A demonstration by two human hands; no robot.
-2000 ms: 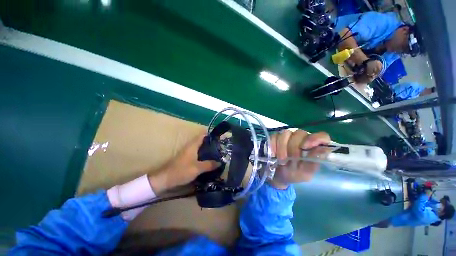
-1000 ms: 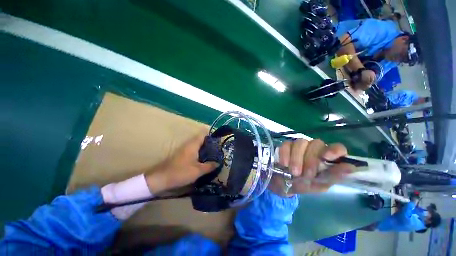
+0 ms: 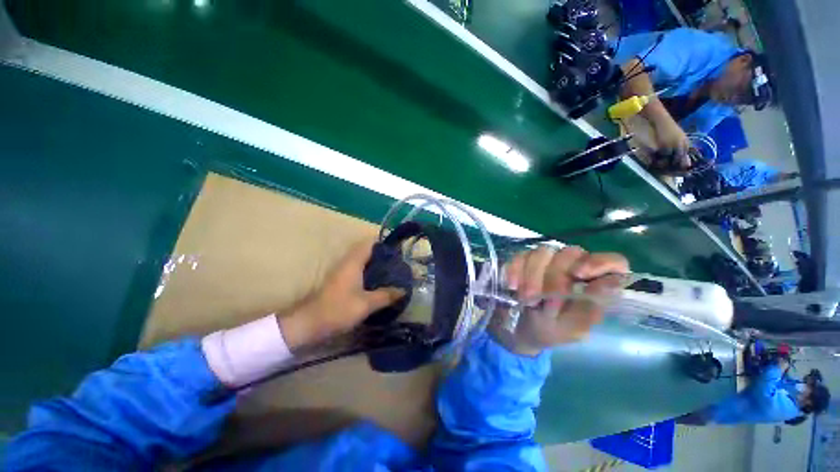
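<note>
A black headset [image 3: 449, 286] with pale wire hoops is held over a brown cardboard work mat [image 3: 249, 240]. My left hand [image 3: 336, 300] grips its near ear cup [image 3: 388, 272], with the thumb on the cup. My right hand [image 3: 562, 295] is closed around a white electric screwdriver [image 3: 682, 300], which lies tilted to the right. Its metal nozzle points through the wire hoops toward the ear cup. The tip's contact point is hidden by the strap. A thin black stalk from the headset runs along my left wrist.
A green conveyor with white rails runs diagonally behind the mat. Across it, a person in a blue smock [image 3: 686, 69] handles a headset beside a yellow bottle [image 3: 628, 106] and piled headsets [image 3: 580, 60]. A blue bin [image 3: 640, 444] stands at lower right.
The headset, hands and screwdriver shifted slightly right and down, then back up and left. Both holds stay the same. The person across has moved their hands slightly.
</note>
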